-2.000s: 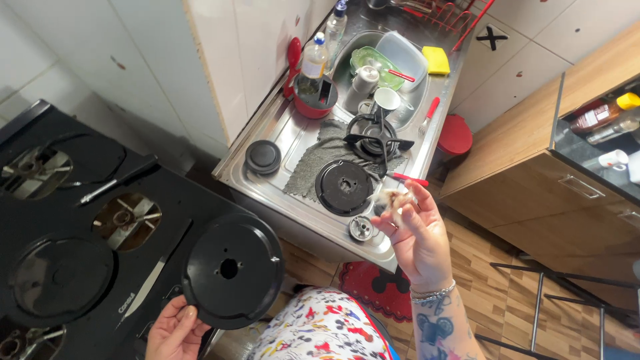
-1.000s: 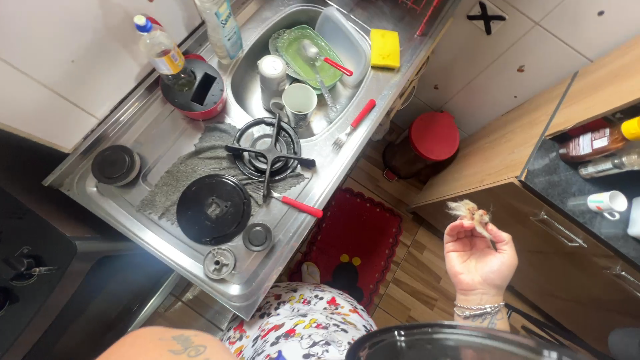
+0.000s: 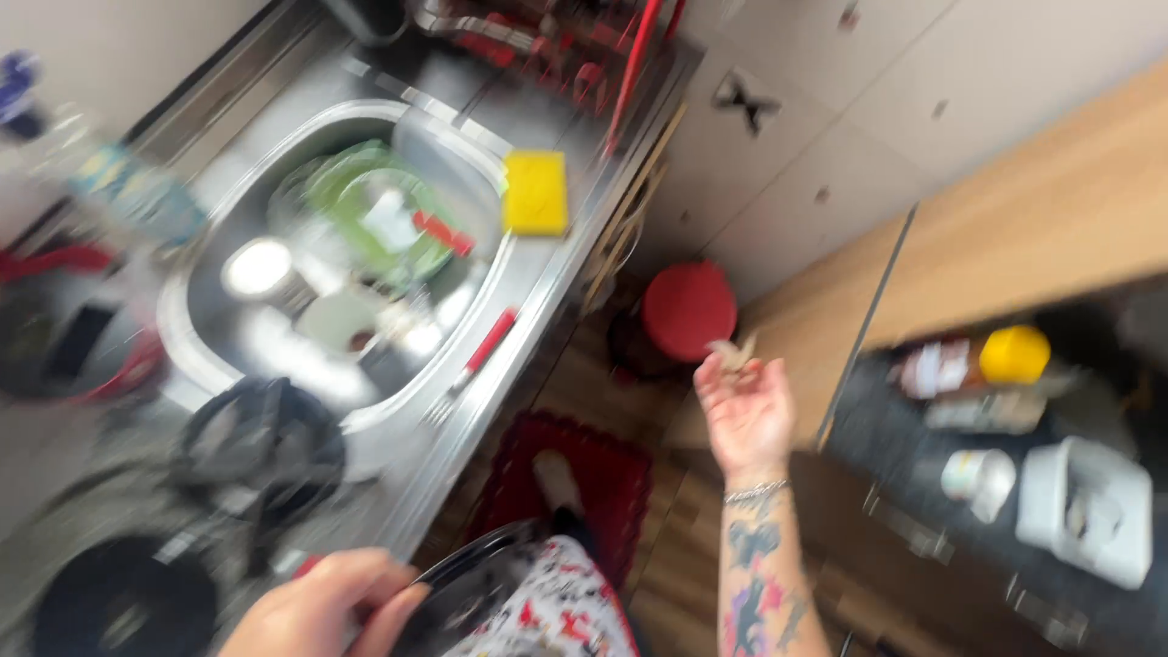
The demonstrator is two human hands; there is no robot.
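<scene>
My left hand (image 3: 342, 598) grips the edge of a round black burner plate (image 3: 474, 584), low in front of the apron. My right hand (image 3: 748, 406) is stretched out over the floor, holding a small wad of light, soiled material (image 3: 733, 354) at its fingertips, near a bin with a red lid (image 3: 689, 310). A black pan support (image 3: 260, 456) lies beside the sink, and a round black plate (image 3: 126, 602) lies below it on the drainboard. A red-handled fork (image 3: 484, 351) rests along the counter's edge. Motion blurs the view.
The steel sink (image 3: 173, 319) holds a green dish (image 3: 365, 201) and cups. A yellow sponge (image 3: 536, 193) lies on its far rim. A bottle (image 3: 137, 192) and a red container (image 3: 137, 365) stand at left. A red mat (image 3: 593, 474) lies on the floor, with cabinets at right.
The view has swung from the stove toward the sink and floor. My right hand with the wad has moved from over the counter edge to beside the red-lidded bin. My left hand still holds the plate.
</scene>
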